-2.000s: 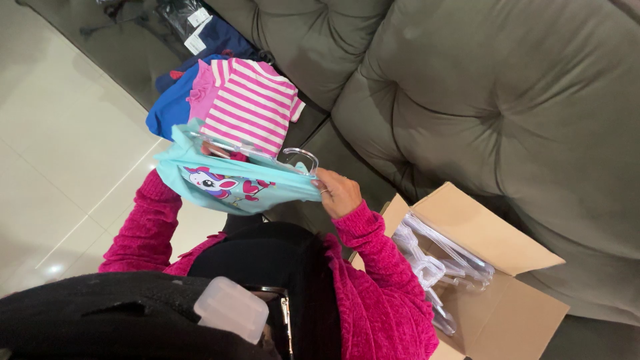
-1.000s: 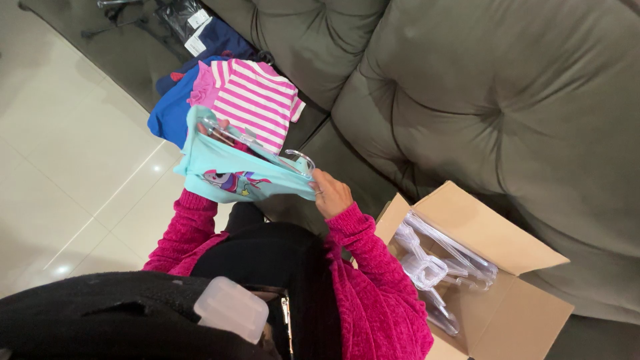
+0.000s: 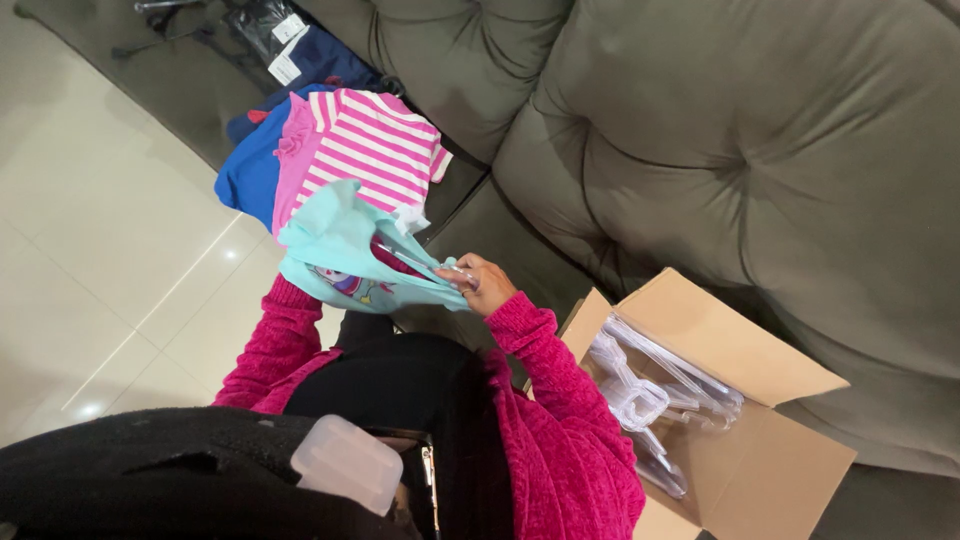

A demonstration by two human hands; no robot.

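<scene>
My right hand [image 3: 487, 283] pinches a clear plastic hanger [image 3: 409, 259] near its hook, at the neck opening of a light aqua children's shirt [image 3: 330, 232]. The shirt has a printed cartoon figure and a white tag. My left hand is hidden within the shirt; its magenta sleeve [image 3: 281, 322] goes in from below, and magenta knit shows through the neck opening. Just beyond the shirt, a pink-and-white striped top [image 3: 371, 150] lies over a blue garment [image 3: 255, 172] on the sofa.
At right, an open cardboard box [image 3: 780, 465] holds several clear hangers [image 3: 637, 401]. A grey-green tufted sofa [image 3: 675, 135] runs behind. Dark navy clothing [image 3: 326, 60] and a black plastic package [image 3: 259, 30] lie at the far end. Tiled floor [image 3: 112, 225] is at left.
My left hand has gone from view inside the aqua shirt, where its fingers showed at the opening one second ago. The hanger sits further inside the shirt, and my right hand is now on it.
</scene>
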